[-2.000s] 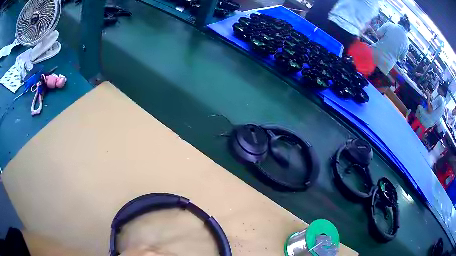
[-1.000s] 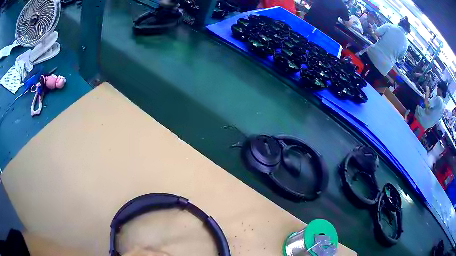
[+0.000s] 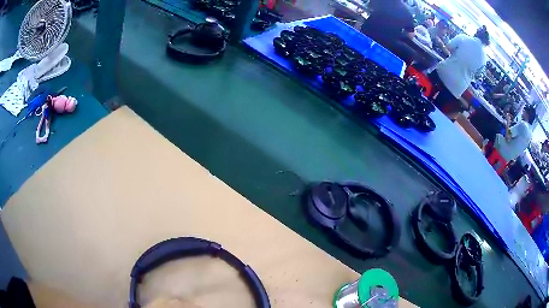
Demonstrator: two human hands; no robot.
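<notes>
A black headband (image 3: pixel 186 245) lies on the tan board (image 3: pixel 114 174) at the bottom of the view, its arc upward and its lower ends cut off by the frame edge. A blurred skin-toned patch, apparently my left hand (image 3: pixel 171 302), shows inside the arc at the bottom edge; its fingers and any grip are hidden. My right hand is not seen. A solder wire spool with a green flange (image 3: pixel 378 286) stands at the board's right edge.
The green conveyor (image 3: pixel 241 120) carries headphones (image 3: pixel 352 219), more at right (image 3: pixel 436 225), and one at the back (image 3: pixel 197 42). Ear cup parts (image 3: pixel 355 72) pile on blue sheets (image 3: pixel 445 150). A fan (image 3: pixel 44 29), white cloth (image 3: pixel 24 84), pink item (image 3: pixel 63 103) and green post (image 3: pixel 108 48) are left. People are beyond.
The headphones on the conveyor have moved toward the lower right. Another headphone has come into view at the back. The headband has stayed nearly in place.
</notes>
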